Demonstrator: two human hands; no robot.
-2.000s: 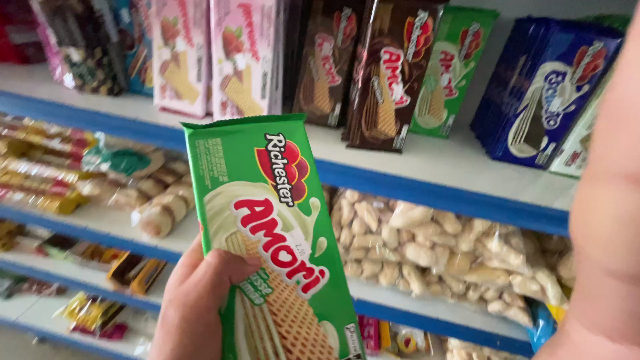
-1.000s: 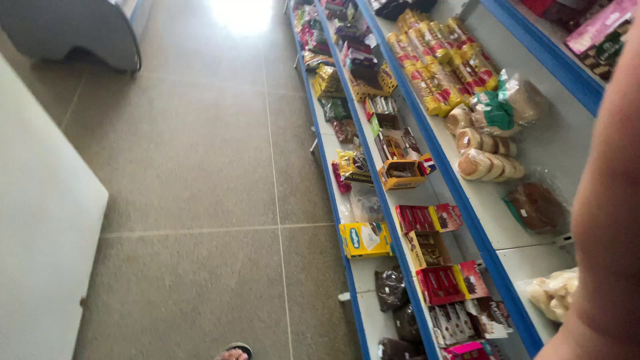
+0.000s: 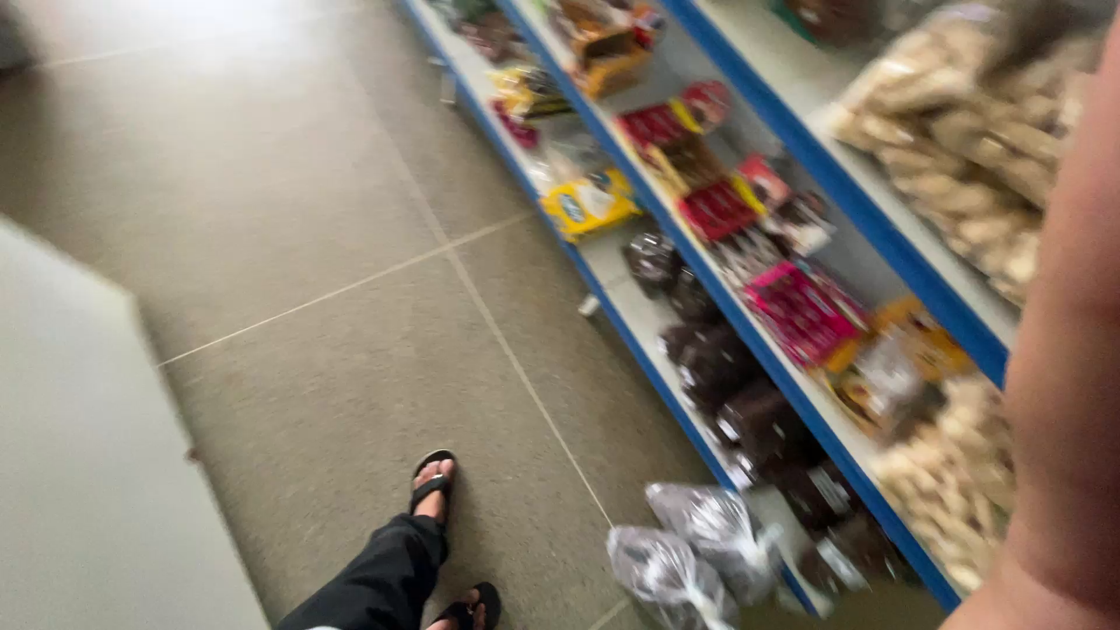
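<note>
Neither of my hands shows clearly. A blurred bare arm [image 3: 1063, 367] runs down the right edge, its hand outside the view or not distinguishable, in front of the shelves. Near it, plastic bags of peanuts in the shell [image 3: 962, 149] lie on an upper shelf. On the shelf below are a pink box of packets [image 3: 801, 311], red boxes [image 3: 717, 210] and another peanut-like bagged product [image 3: 954, 472]. The bottom shelf holds dark bagged goods [image 3: 761, 424] and a yellow pack [image 3: 591, 206].
Two tied clear plastic bags [image 3: 669, 573] are by the foot of the shelving. Blue shelf edges [image 3: 840, 451] slant across the right side. A white panel [image 3: 87, 420] stands at left. My feet in black flip-flops [image 3: 433, 481] are on the tiled floor [image 3: 332, 376].
The hand with the green wafer packet, seen two seconds ago, is out of view. The view has swung down to the floor and lower shelves; my legs and the tied bags now show.
</note>
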